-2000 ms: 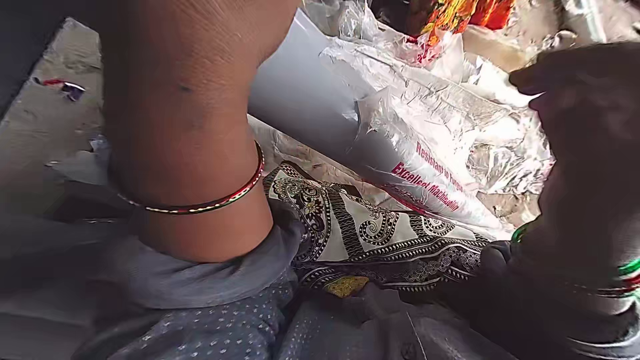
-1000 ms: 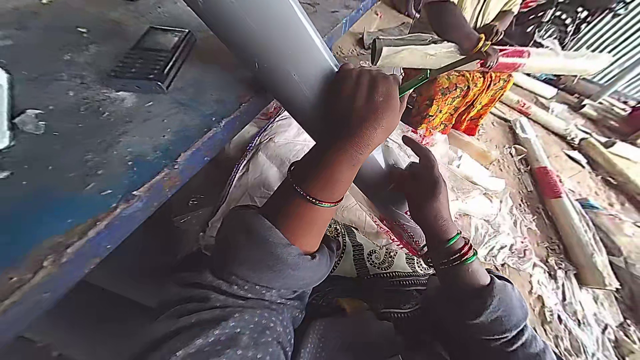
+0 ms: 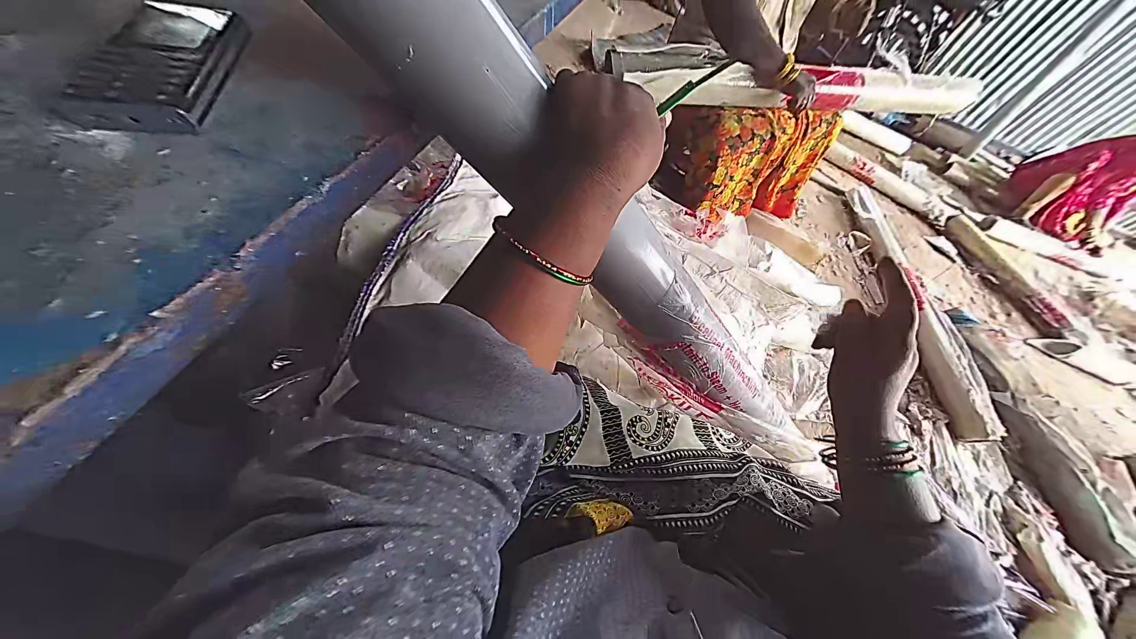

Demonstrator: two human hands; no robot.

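Note:
A thick grey cylinder (image 3: 453,71), which looks like a pipe, slants from the top toward my lap. My left hand (image 3: 608,133) is a fist against its upper right side, and a slim green tool (image 3: 682,96) sticks out of that fist; its far end is narrow and dark. Clear plastic wrap (image 3: 710,355) with red print covers the cylinder's lower part. To the right of it, my right hand (image 3: 874,342) is raised with thumb and fingers apart, holding nothing. Black and cream patterned cloth (image 3: 657,435) lies under the wrapped end.
A worn blue table (image 3: 115,231) at the left bears a dark keypad device (image 3: 155,67). Across from me, another person's hand (image 3: 799,89) rests on a wrapped roll (image 3: 905,91). More wrapped rolls (image 3: 927,328) and crumpled plastic (image 3: 781,284) lie on the ground at the right.
Two seconds ago the cylinder's wrapped part filled the middle, with my left arm close to the camera. The view has since swung to show the table. My right hand has moved away from the cylinder since one second ago.

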